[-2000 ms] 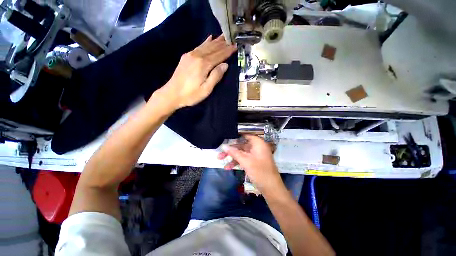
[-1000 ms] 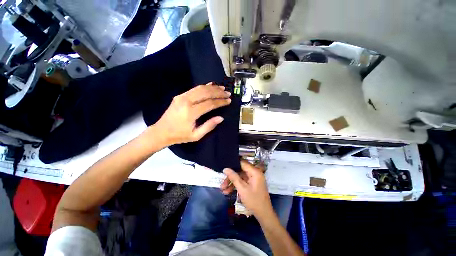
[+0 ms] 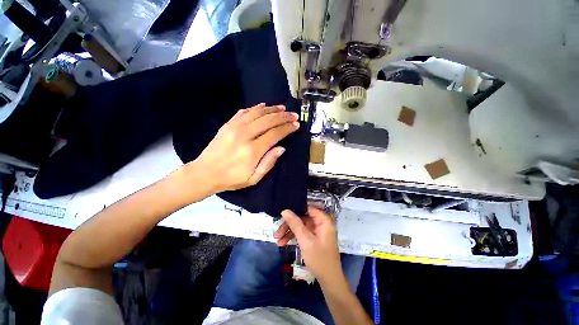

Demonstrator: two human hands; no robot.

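Observation:
A black garment (image 3: 209,95) lies over the white table, its straight waistband edge (image 3: 293,171) running under the presser foot (image 3: 306,114) of the cream machine head (image 3: 355,38). My left hand (image 3: 244,149) lies flat on the garment left of the foot, fingers slightly spread, pressing it. My right hand (image 3: 308,235) pinches the garment's near corner at the table's front edge between thumb and fingers. The metal roller (image 3: 325,198) beside it is partly hidden by the cloth and hand.
A grey block guide (image 3: 366,136) sits right of the foot. Thread cones (image 3: 87,71) stand at upper left. A small black tray (image 3: 495,241) is set in the table at right. A red stool (image 3: 30,252) is at lower left, a blue crate rim (image 3: 375,289) below.
The view has shifted, so the machine appears lower than at first. The garment's near corner is a little nearer the front edge relative to the table. Both hands stay on the cloth.

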